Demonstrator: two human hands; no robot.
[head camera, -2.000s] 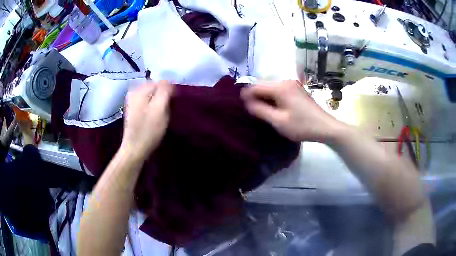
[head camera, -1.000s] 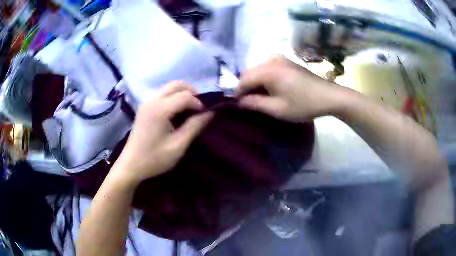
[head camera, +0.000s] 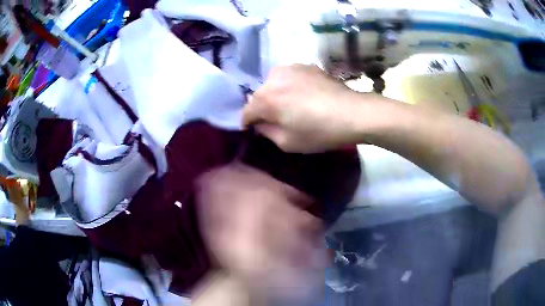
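The maroon garment panel (head camera: 206, 143) lies bunched over the front edge of the table, its pale grey-lilac side (head camera: 161, 72) spread behind and to the left. My right hand (head camera: 299, 107) pinches the cloth's upper edge, left of the presser foot area. My left hand (head camera: 257, 215) is strongly blurred over the lower maroon cloth; its fingers cannot be made out. A curved piece with a white overlocked edge (head camera: 107, 218) lies at the left.
The white sewing machine (head camera: 430, 36) with a blue stripe stands at the upper right. Snips with red and yellow handles (head camera: 487, 115) lie on its bed. A blue tray (head camera: 95, 24) is at upper left. Another person's hand (head camera: 19, 200) shows at the left edge.
My left hand has moved down and right, away from the cloth's upper edge. My right hand has shifted left in the view, still at the edge. The maroon cloth's left part has folded up.
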